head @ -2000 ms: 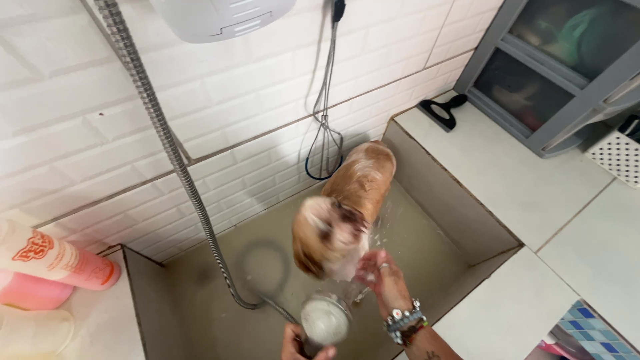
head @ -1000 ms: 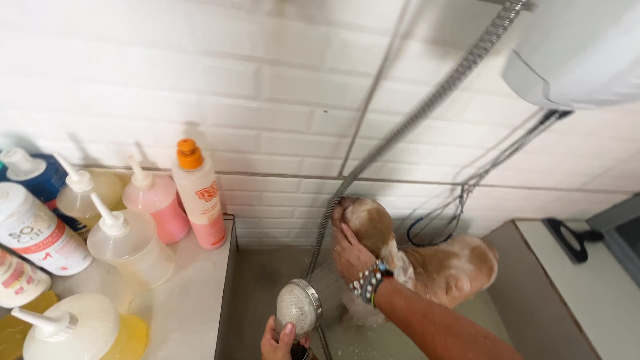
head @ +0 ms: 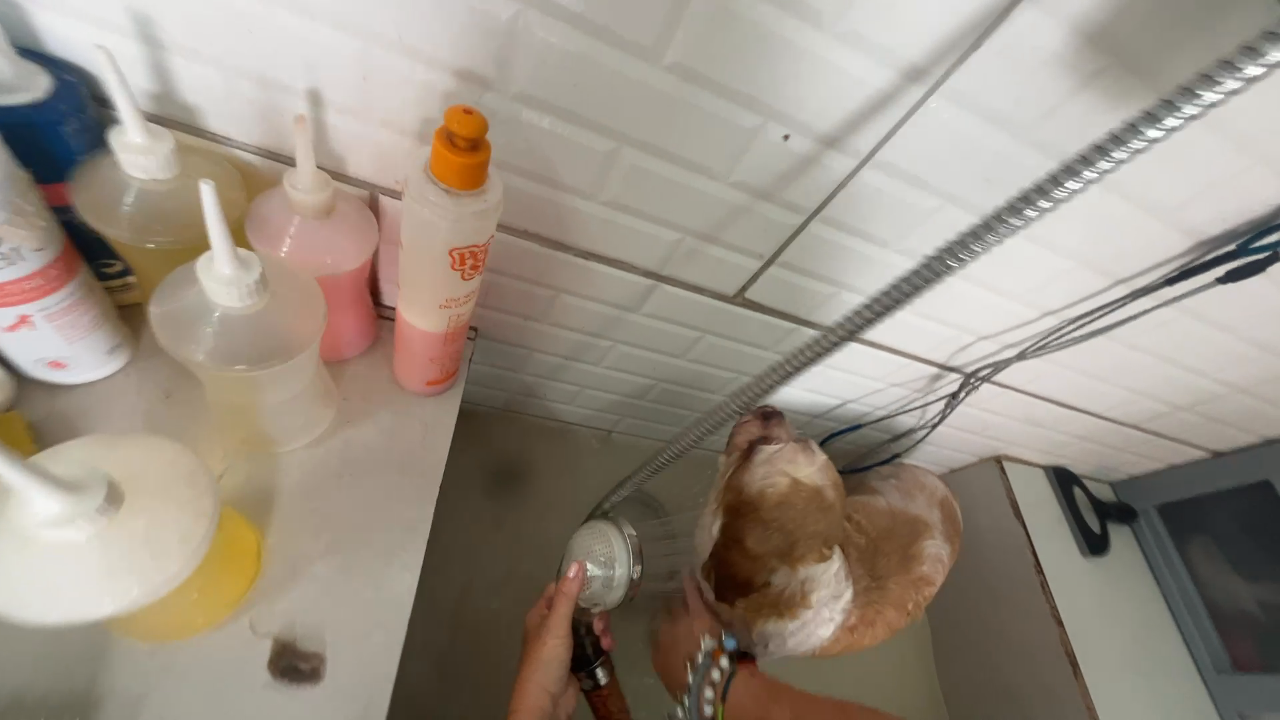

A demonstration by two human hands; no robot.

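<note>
A wet tan-and-white dog stands in the tiled tub, its muzzle raised toward the wall. My left hand grips a handheld shower head to the left of the dog, and water sprays from it toward the dog's neck. Beaded bracelets circle the wrist of my right hand, which is at the dog's chest; its fingers are blurred and partly hidden, so their pose is unclear. A ribbed metal hose crosses above the tub and runs down behind the shower head.
On the left ledge are several bottles, among them an orange-capped bottle, a pink-filled bottle and a large bottle with yellow liquid. Thin looped cables hang behind the dog. A black-handled tool lies beside a grey drawer unit.
The dog's head has turned and lifted since the first frame. My right hand has moved from the top of its head down to its chest since one second ago. The view has swung left.
</note>
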